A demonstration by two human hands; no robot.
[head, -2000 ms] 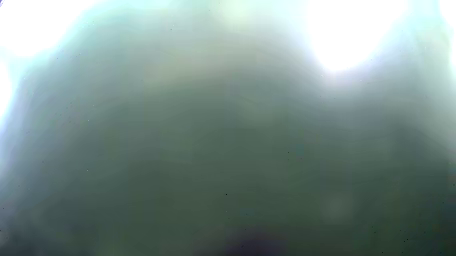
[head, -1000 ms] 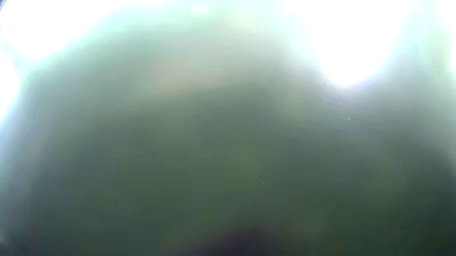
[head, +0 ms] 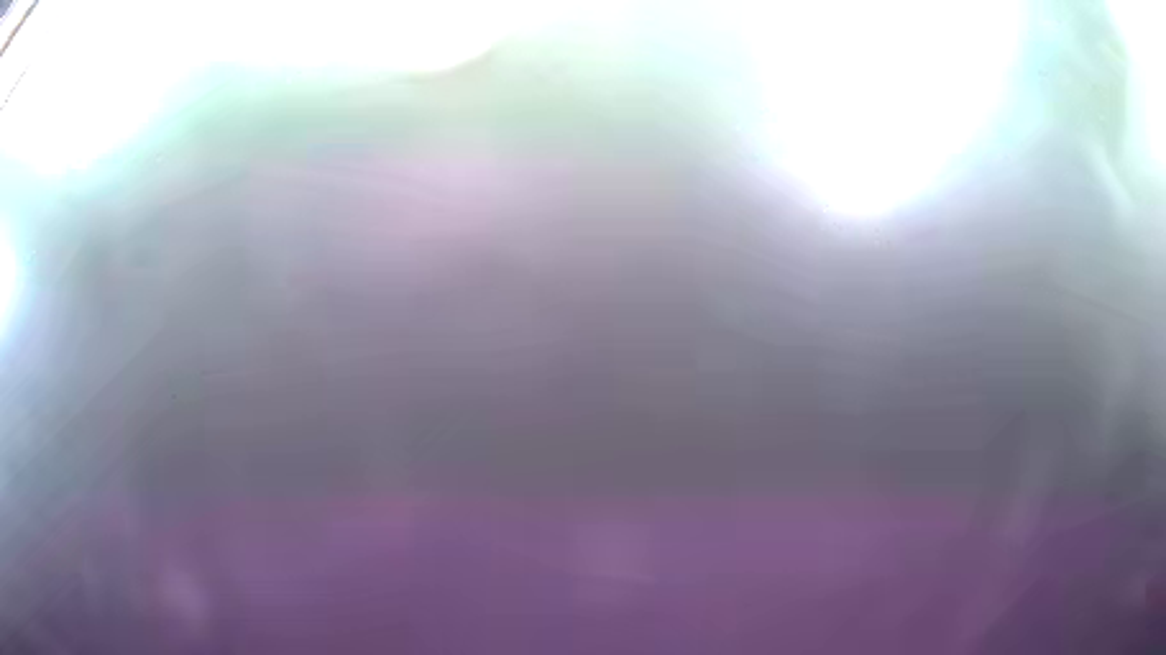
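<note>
The head view is blurred all over, and no object can be made out. A dull grey haze [head: 575, 346] fills the middle. A purple blurred area [head: 614, 576] spans the bottom; I cannot tell what it is. Neither my left hand nor my right hand can be seen.
A strong white glare [head: 882, 102] hangs down from the top right. More white glare [head: 90, 102] covers the top left, with a pale green blur between them. A few thin dark lines show at the top left corner.
The lower part has turned from dark green to purple, and the middle from green to grey. The small dark blur at the bottom has given way to the wide purple area.
</note>
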